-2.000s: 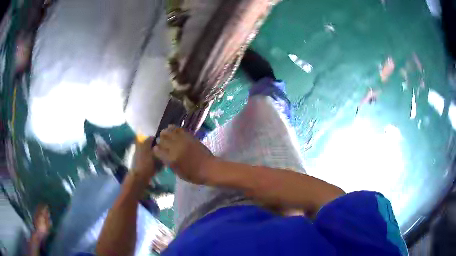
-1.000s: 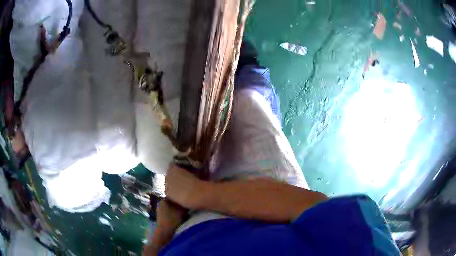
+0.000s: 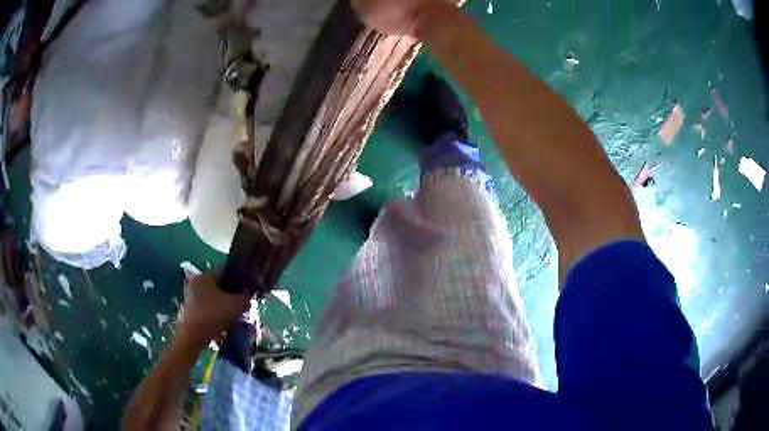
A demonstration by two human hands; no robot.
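The wooden side board (image 3: 297, 126) runs slantwise from the top centre down to the left, dark on its flat side with layered, splintered edges. My left hand (image 3: 211, 305) grips its lower end. My right hand (image 3: 391, 12) is at the top edge of the picture, partly cut off, closed over the board's upper part. A knotted rope (image 3: 266, 220) is wrapped round the board near its lower end, with a knotted tie (image 3: 244, 74) running up over the rolls. White fabric rolls (image 3: 110, 118) lie left of the board.
Green floor (image 3: 540, 50) shows on both sides, littered with white and tan scraps (image 3: 672, 125). My legs in checked trousers stand right of the board. A dark cord lies at the upper left.
My right hand has moved from the board's lower end up to its upper part. My left hand now holds the lower end, and the board shows more slanted.
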